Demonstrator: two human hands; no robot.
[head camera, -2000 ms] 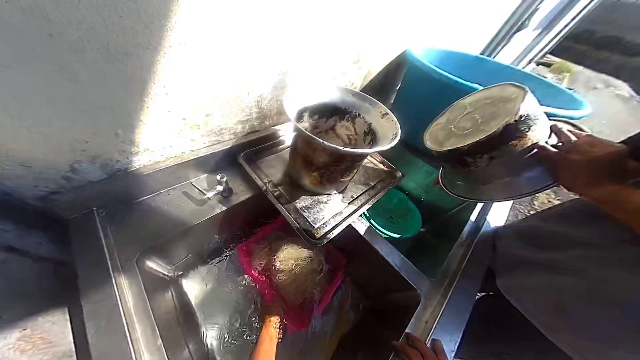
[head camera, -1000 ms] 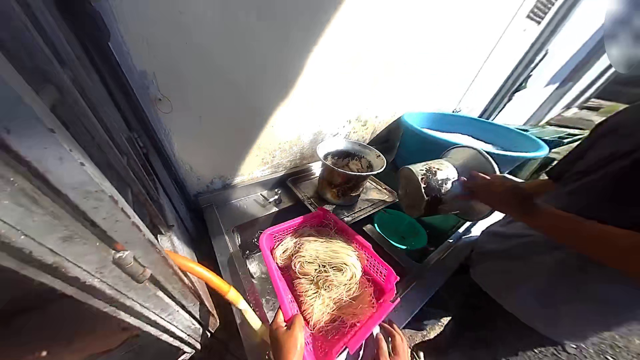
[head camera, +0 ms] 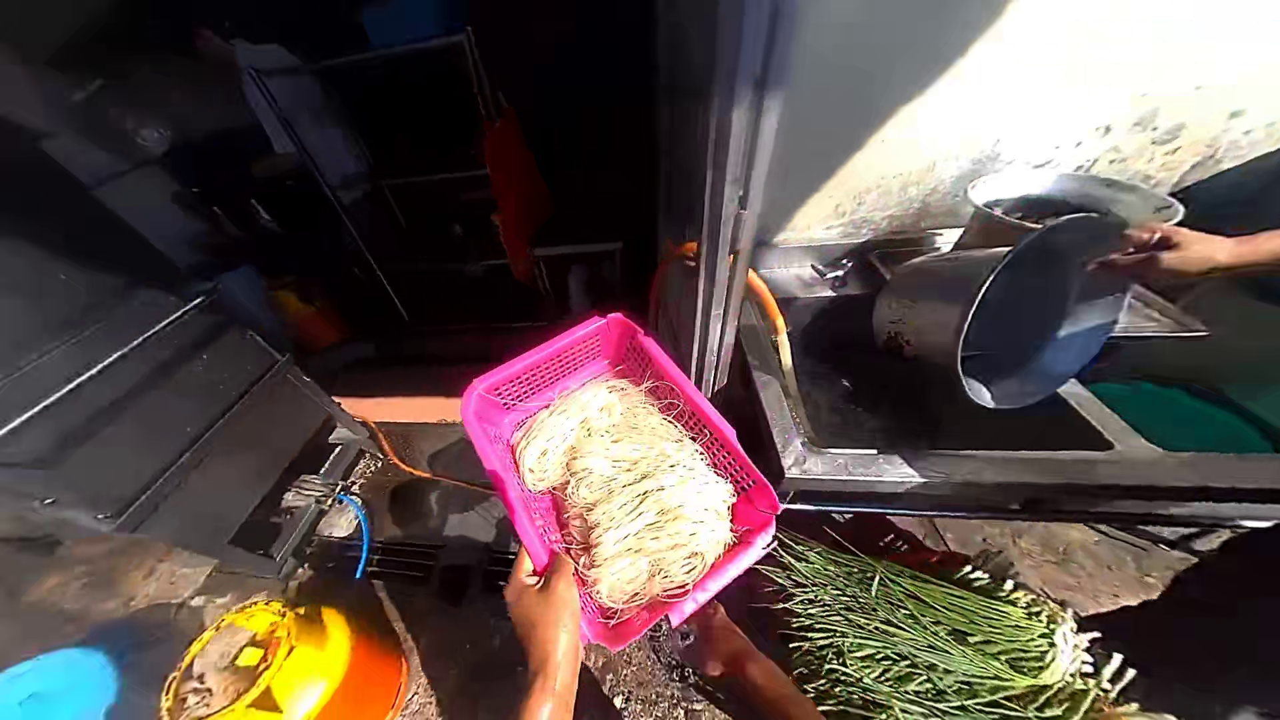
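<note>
A pink perforated plastic basket [head camera: 500, 450] holds a heap of pale thin noodles [head camera: 640, 490]. My left hand [head camera: 545, 610] grips its lower left rim, the thumb on the edge. At the lower right side my right hand [head camera: 715, 640] holds the basket too, its fingers partly hidden under it. The basket is tilted and hangs in the air, left of the metal sink [head camera: 850, 460]. Over that sink another person's hand [head camera: 1165, 250] holds a metal pot [head camera: 940, 300] on its side.
A doorway with a metal frame [head camera: 740, 200] stands beside the sink. An orange hose [head camera: 770, 305] runs into the sink. Green long-stemmed vegetables [head camera: 900, 630] lie on the ground at lower right. At lower left are a yellow and orange container [head camera: 340, 660] and a blue round thing [head camera: 60, 685].
The basket was in the sink, then raised in both my hands; now it is left of the sink, by the doorway. The other person's pot is now over the sink. The view has swung left.
</note>
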